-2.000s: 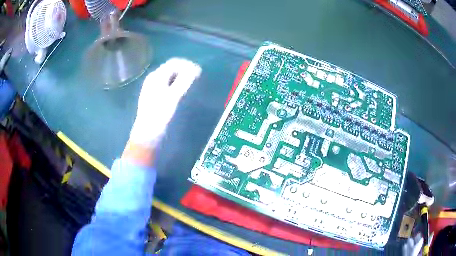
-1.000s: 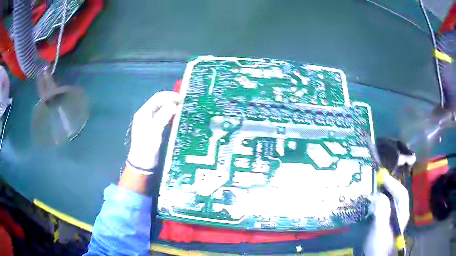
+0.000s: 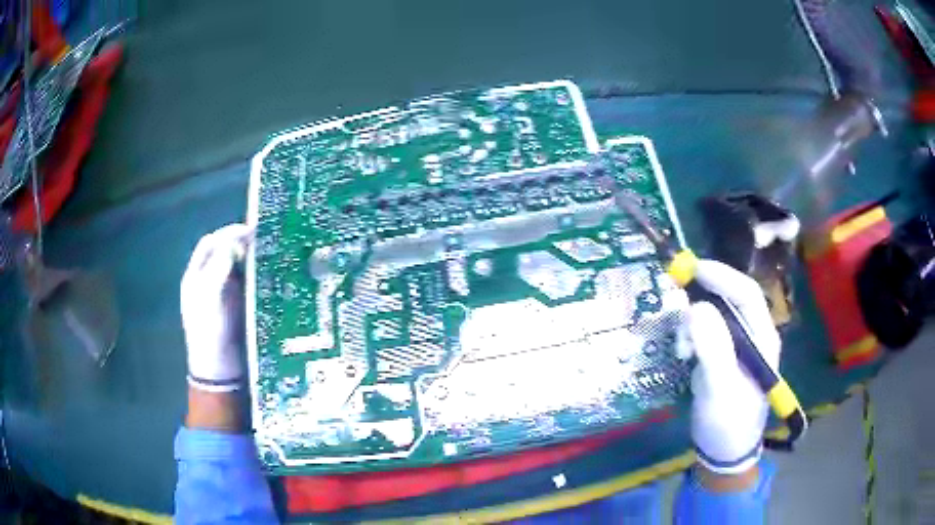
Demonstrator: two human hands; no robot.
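A large green circuit board with a pale edge and silvery solder areas lies on a red board carrier, which shows along the near edge. My left hand, in a white glove, is at the board's left edge; its fingertips are partly hidden there, so its grip is unclear. My right hand, also gloved, is closed around a black soldering iron with yellow bands at the board's right side. The iron's tip points up and left over the board's upper right part; whether it touches is unclear.
A dark iron stand is right of the board. Beyond it is a red block with yellow tape and a black round part. Clear hoods stand at left and upper right. Another board on red is upper left.
My left hand has gone from beside the board to its left edge. My right hand has come in from the right with the iron and moved over the board. The view has turned right.
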